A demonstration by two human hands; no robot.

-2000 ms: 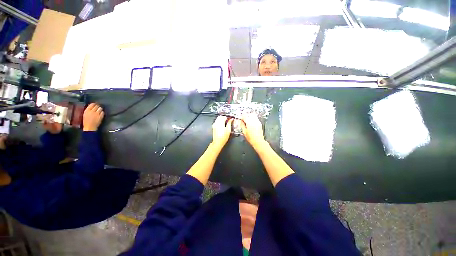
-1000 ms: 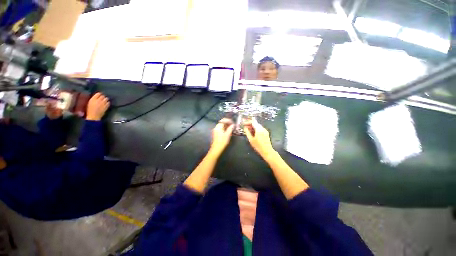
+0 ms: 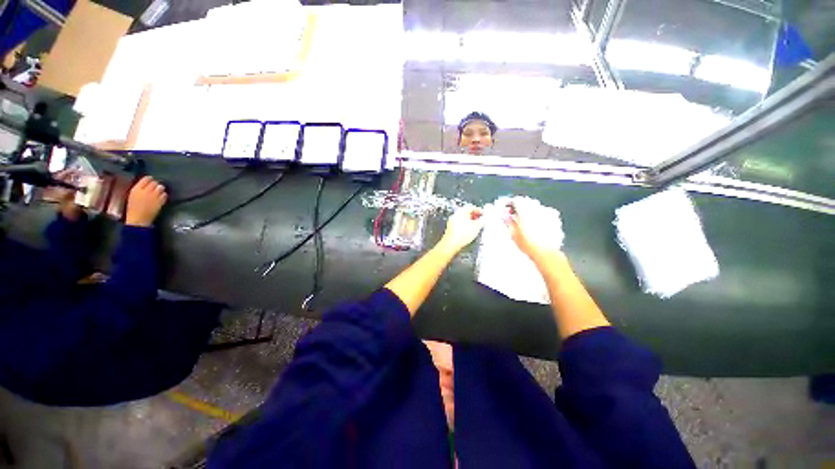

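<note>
A whitish stack of bags [image 3: 515, 266] lies on the dark green bench in front of me. My left hand [image 3: 464, 225] is at its upper left edge, fingertips pinched together. My right hand [image 3: 529, 231] is over its upper part, fingers bent. Whether either hand pinches a bag is too blurred to tell. A small clear fixture [image 3: 406, 224] with a thin red wire lies left of my left hand. Silvery pieces [image 3: 430, 201] glitter around it. Several LED floodlights stand at the white sheet's edge, the rightmost one [image 3: 364, 151] nearest the fixture.
Black cables [image 3: 318, 240] trail from the lamps across the bench. A second bag stack [image 3: 667, 243] lies farther right. A metal rail [image 3: 531, 169] and reflective panel run behind the bench. At left, another person's hand [image 3: 146, 200] is beside a red-brown press base [image 3: 116, 196].
Both my hands have moved right from the fixture to the bag stack. The fixture and its red wire are now uncovered. Another lamp cable now hangs straight down across the bench.
</note>
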